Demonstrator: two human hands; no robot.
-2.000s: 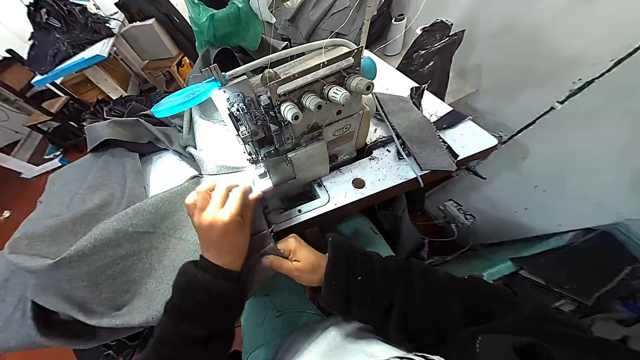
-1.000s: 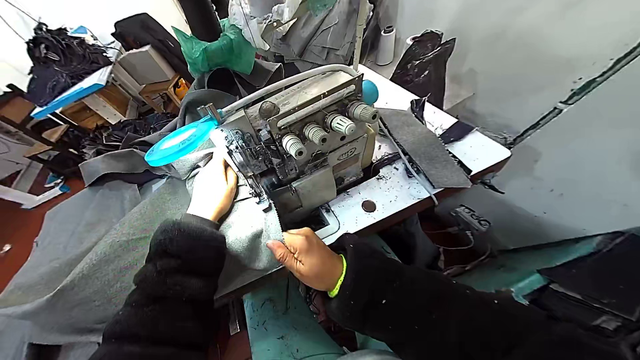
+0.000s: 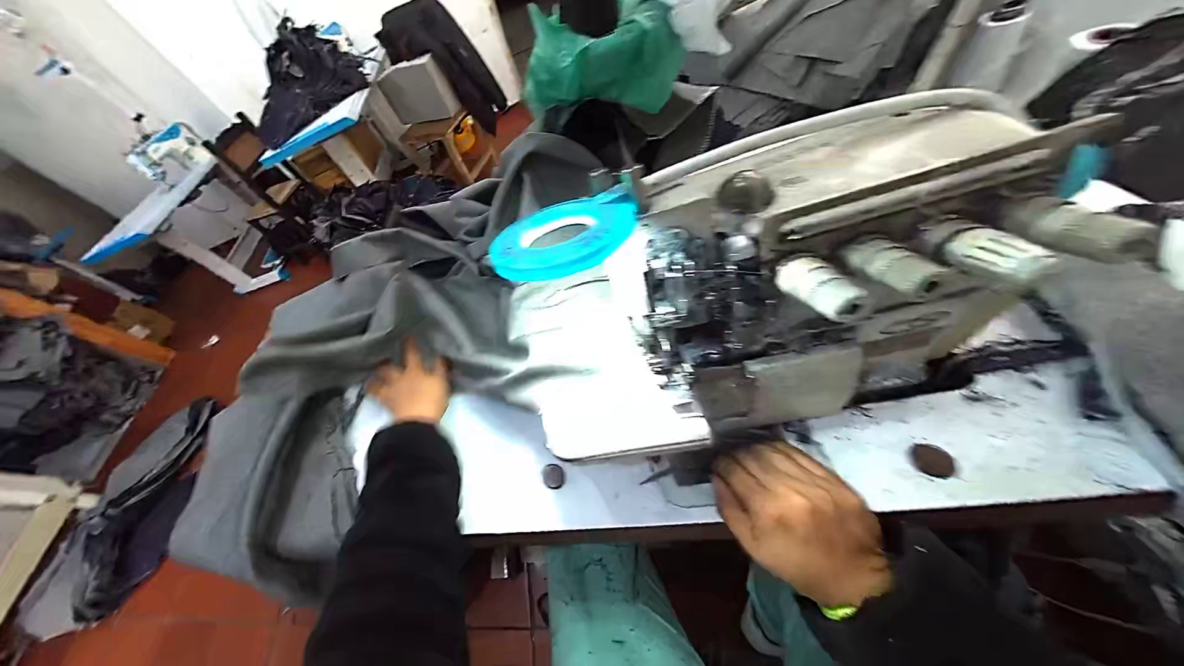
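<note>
A serger sewing machine point(image 3: 832, 277) with several tension dials stands on a white table point(image 3: 999, 444). My left hand point(image 3: 413, 384) lies on the grey fabric point(image 3: 324, 342) heaped left of the machine, its fingertips among the folds; whether they grip it is not clear. At the machine's front lower edge is my right hand point(image 3: 795, 518), its fingers pointing under the casing and partly hidden, so what they touch cannot be told. A blue ring-shaped plastic piece point(image 3: 564, 236) sits at the machine's left, above the bright cloth plate point(image 3: 620, 398).
Grey fabric hangs over the table's left edge. Behind the machine are a green plastic bag point(image 3: 606, 60) and grey cut pieces point(image 3: 823, 55). Another sewing machine point(image 3: 171, 153) stands at the far left, and cloth scraps point(image 3: 148, 509) lie on the red tiled floor.
My left hand has moved left, away from the needle area, and the grey fabric is off the table's front. My right hand has left the fabric edge for the machine's base. The view has moved closer.
</note>
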